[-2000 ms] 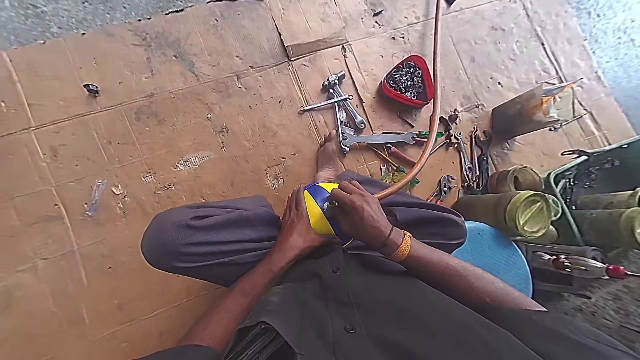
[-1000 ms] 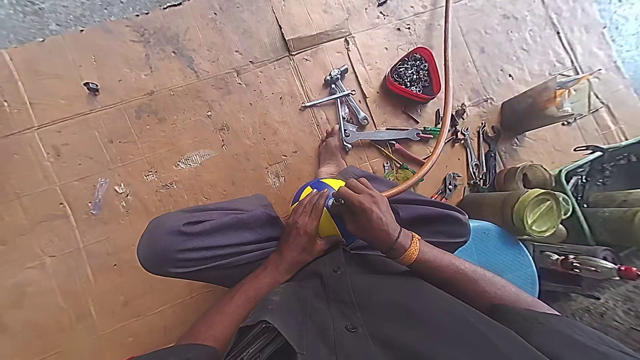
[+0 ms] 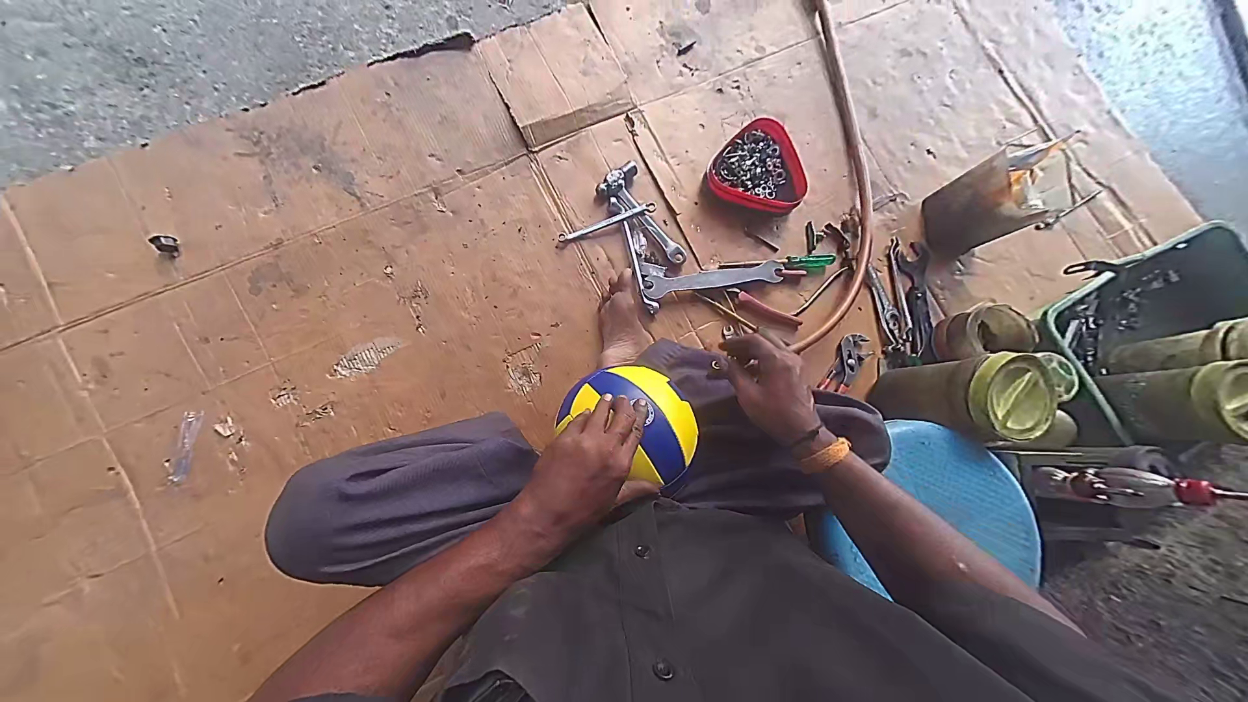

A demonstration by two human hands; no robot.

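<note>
A blue and yellow ball [image 3: 673, 409] rests in my lap, between my crossed legs. On its left and upper side lies my left hand [image 3: 590, 453], fingers spread over the panels. My right hand [image 3: 765, 385] is off the ball to its right, above my thigh, with the fingers bent; a tiny thing may be at the fingertips, too small to tell. The end of a reddish-brown hose [image 3: 853, 283] lies just beyond that hand. Past my bare foot are a large open-end wrench [image 3: 712, 280], several smaller wrenches [image 3: 604, 224] and a green-handled screwdriver [image 3: 809, 261].
Farther off, a red tray [image 3: 717, 185] holds small metal parts. Pliers [image 3: 846, 363], wrenches [image 3: 915, 292], dirty cylindrical containers [image 3: 916, 392], a green bin [image 3: 1082, 375] and a blue stool [image 3: 936, 497] are at the right. Cardboard [image 3: 419, 205] covers the floor.
My right hand has come away from the ball, to the right. My left hand stays on the ball, where more of the blue and yellow surface now shows.
</note>
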